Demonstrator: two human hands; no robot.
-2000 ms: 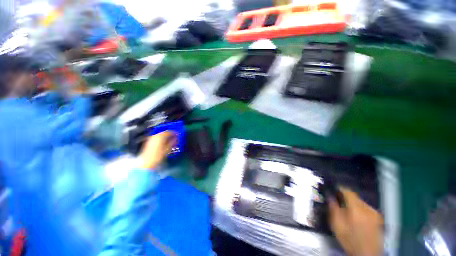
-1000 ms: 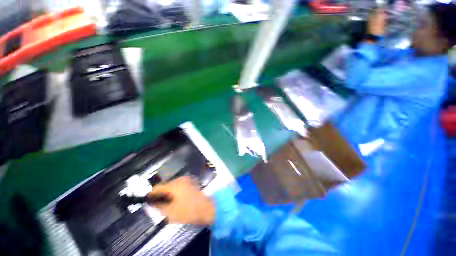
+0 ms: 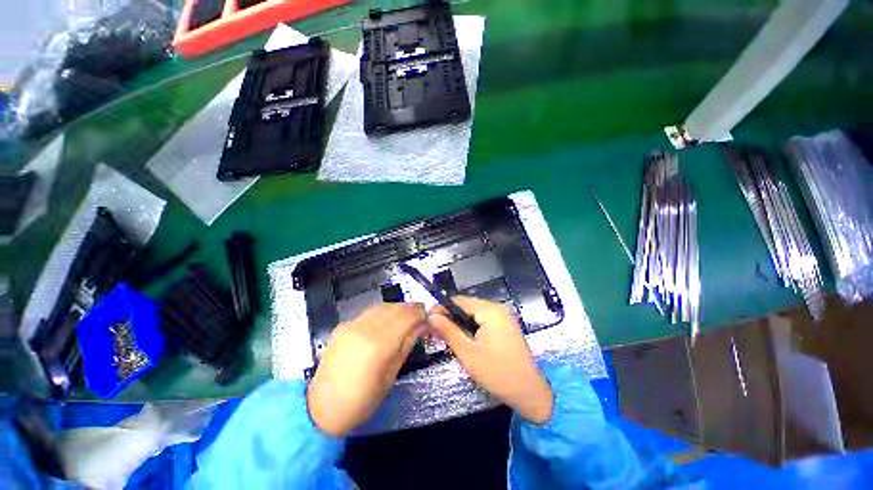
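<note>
A black plastic housing (image 3: 498, 251) lies on a bubble-wrap sheet (image 3: 565, 278), with a pale bracket at its centre. My left hand (image 3: 359, 359) is over the near middle of the housing, fingers bent and fingertips at the bracket; whether it holds a small part is hidden. My right hand (image 3: 493, 354) holds a slim black piece or tool (image 3: 442, 299), which slants up and left over the bracket. The fingertips of both hands meet or nearly meet. A blue bin (image 3: 117, 340) of tiny metal parts stands at the left.
Small black pieces (image 3: 201, 316) lie beside the bin. Other housings (image 3: 276, 110) lie on sheets at the back and left. Metal strip bundles (image 3: 667, 239), a thin rod (image 3: 613, 225) and bagged strips (image 3: 833, 215) lie right. A white upright (image 3: 766, 72) and cardboard box (image 3: 732, 383) are also right.
The view has swung and steadied over the housing. My left hand now shows beside my right hand at the bracket; one second ago only my right hand was there. The slim black piece shows clearly.
</note>
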